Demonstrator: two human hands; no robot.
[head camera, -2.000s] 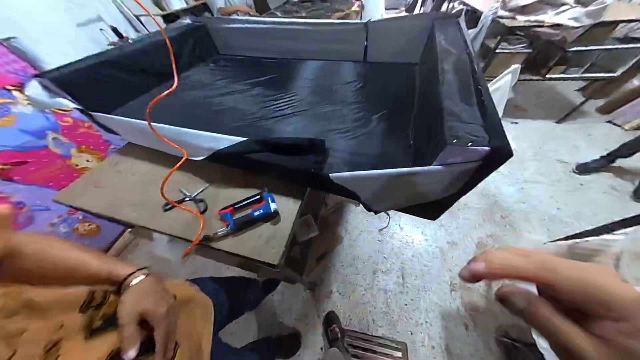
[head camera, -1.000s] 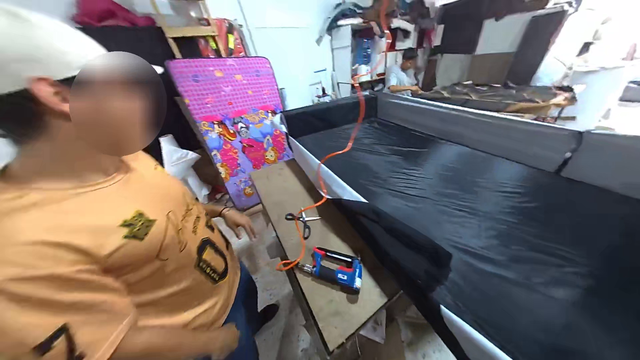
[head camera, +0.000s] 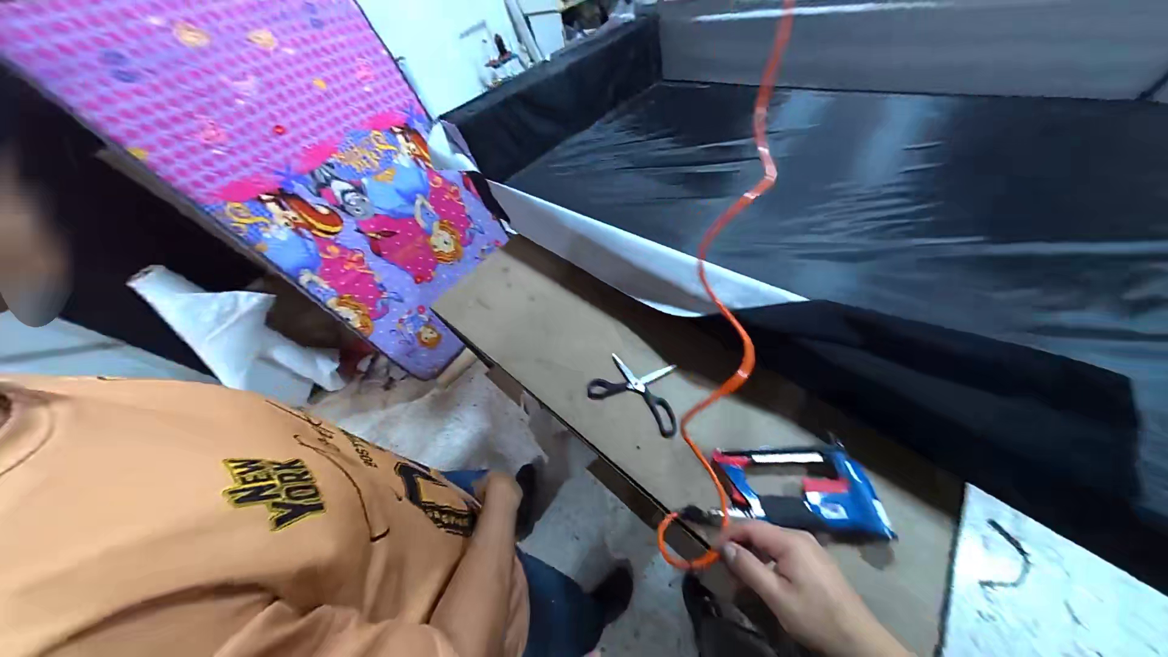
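My right hand (head camera: 794, 575) reaches in from the lower right, with thumb and index finger pinched on the orange coiled air hose (head camera: 748, 356) near its lower loop. My left hand is out of view. Just beyond my fingers a blue and red pneumatic stapler (head camera: 844, 497) lies on its side on the brown board, with the hose running to the dark fitting at its end. Scissors with black handles (head camera: 636, 388) lie spread apart on the board, to the left of the hose.
The brown board (head camera: 547, 328) runs beside a large frame lined with black fabric (head camera: 821, 210). A cartoon-print panel (head camera: 365, 201) leans at its far end. On the left stands a person in an orange shirt (head camera: 228, 520). White cloth (head camera: 228, 328) lies behind them.
My right hand, apart from the hose two seconds ago and out of view one second ago, now holds the hose by the stapler. The view has swung left and back.
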